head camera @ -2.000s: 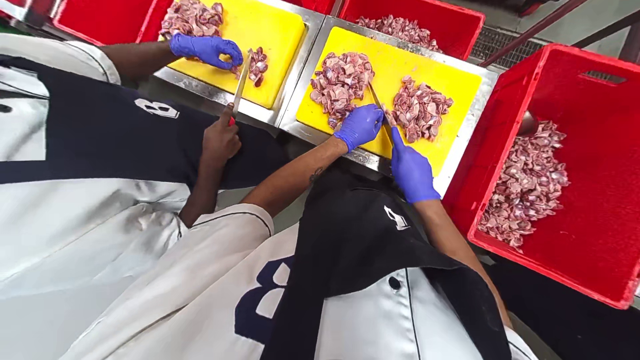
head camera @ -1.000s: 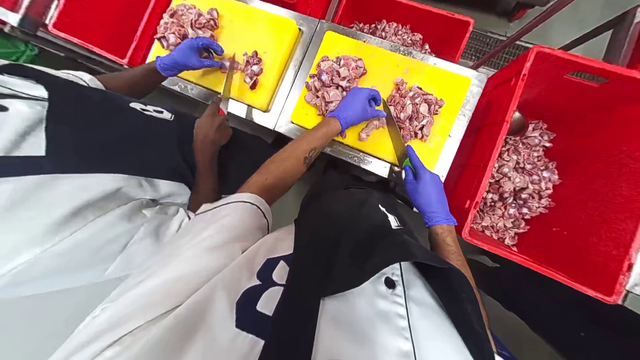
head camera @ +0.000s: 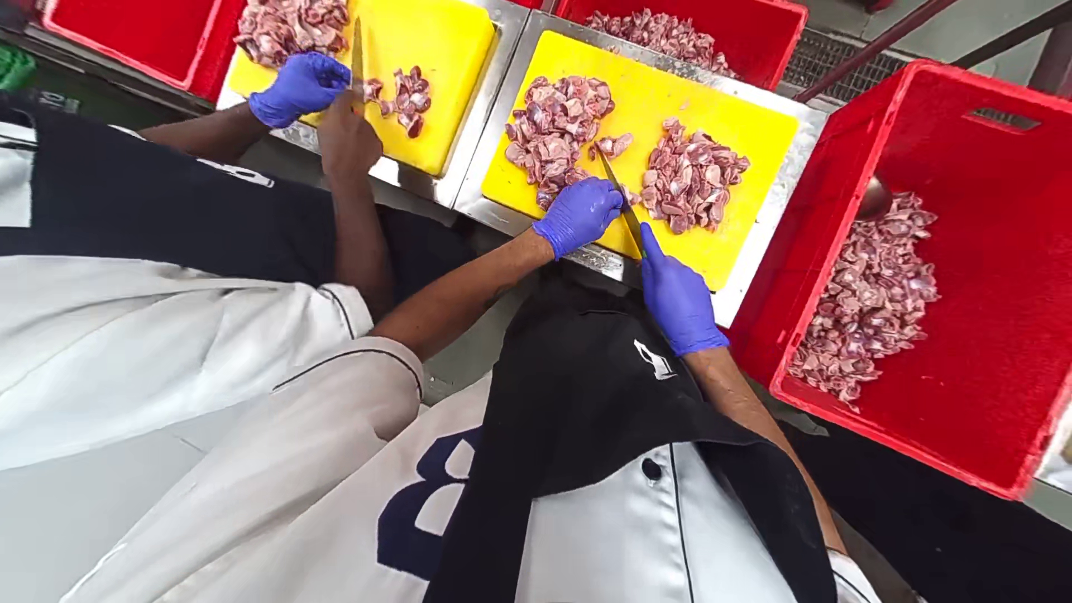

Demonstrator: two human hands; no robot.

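In a blue glove, my right hand (head camera: 677,295) is closed round the handle of a knife (head camera: 621,201), whose blade points up and left over the yellow cutting board (head camera: 729,130). My left hand (head camera: 579,214), also gloved, is beside the blade near the board's front edge. Its fingertips are bent at a small piece of meat (head camera: 630,196), largely covered, so its hold is unclear. One pile of raw meat pieces (head camera: 553,130) lies on the board's left half and another pile (head camera: 691,177) on its right. A loose piece (head camera: 611,146) rests by the knife tip.
At right stands a deep red crate (head camera: 988,276) holding more meat (head camera: 875,301). Behind the board is another red crate (head camera: 766,38) with meat. To the left, a co-worker's gloved hand (head camera: 301,88) and bare hand with a knife (head camera: 358,63) work at a second yellow board (head camera: 444,50).
My left hand has moved from the middle of the board toward its front edge. The knife's tip has come away from the right pile and now points at the loose piece between the piles.
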